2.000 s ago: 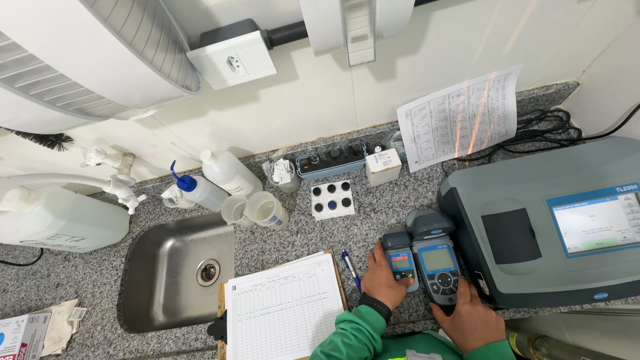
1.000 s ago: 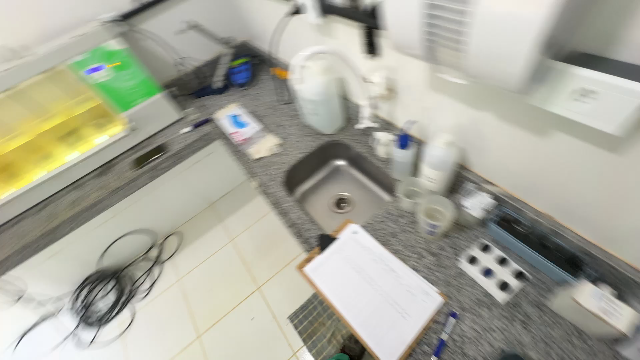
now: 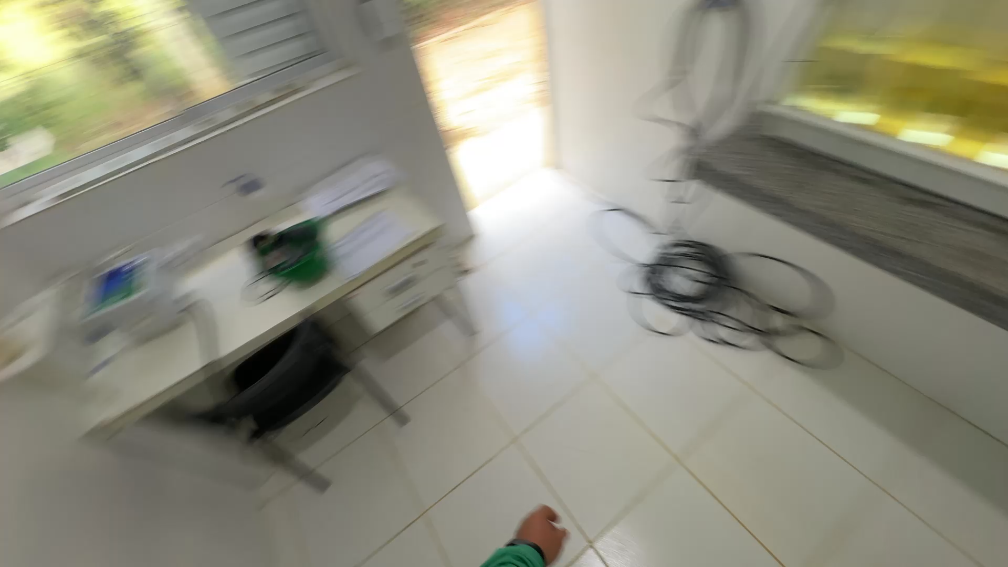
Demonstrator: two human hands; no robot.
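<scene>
At the bottom of the head view my left hand (image 3: 542,531) hangs over the tiled floor, with a dark band at its wrist and a green sleeve behind it. Its back faces the camera and its fingers look loosely curled. No object shows in it, but blur and the angle hide the palm. It touches nothing that I can see. My right hand is out of view.
A white desk (image 3: 228,315) on the left bears papers (image 3: 350,185), a green object (image 3: 303,252) and a blurred device (image 3: 118,283). A black chair (image 3: 291,378) stands under it. Coiled black cable (image 3: 689,272) lies on the floor before a granite counter (image 3: 866,205). Behind is a bright doorway (image 3: 496,102).
The view has swung far left, from the sink counter to the desk and doorway. My left hand has let go of the small handheld meter it held two seconds ago.
</scene>
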